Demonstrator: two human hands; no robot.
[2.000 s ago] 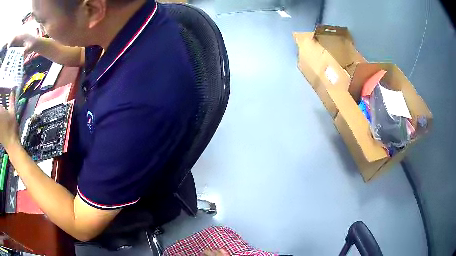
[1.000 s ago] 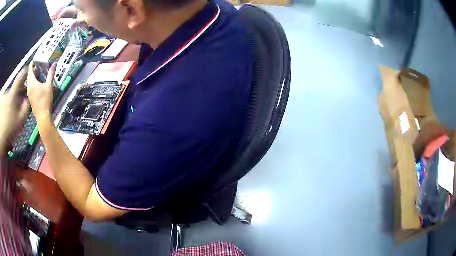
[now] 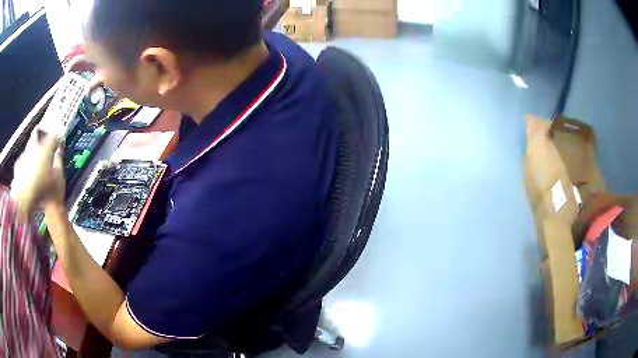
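Note:
My left hand (image 3: 29,171) is at the left edge beside a seated person's hand. It is blurred, overlaps that hand, and its fingers cannot be made out clearly, nor whether it touches the frame. My plaid sleeve shows below it. A silver-white slotted chassis frame (image 3: 66,105) is held up by the seated person, one hand near its top end and one near its lower end. A dark motherboard (image 3: 117,199) lies flat on red and white sheets on the desk. My right hand is not in view.
The seated person's navy shirt (image 3: 245,203) and chair back (image 3: 364,161) fill the middle. A monitor (image 3: 28,77) and keyboard (image 3: 80,150) stand at the left. An open cardboard box (image 3: 559,259) sits on the floor at right, other boxes (image 3: 364,17) at the back.
The view has swung left, and the floor box now lies farther right. My left hand and sleeve have come in at the left. The frame is still held up by the seated person.

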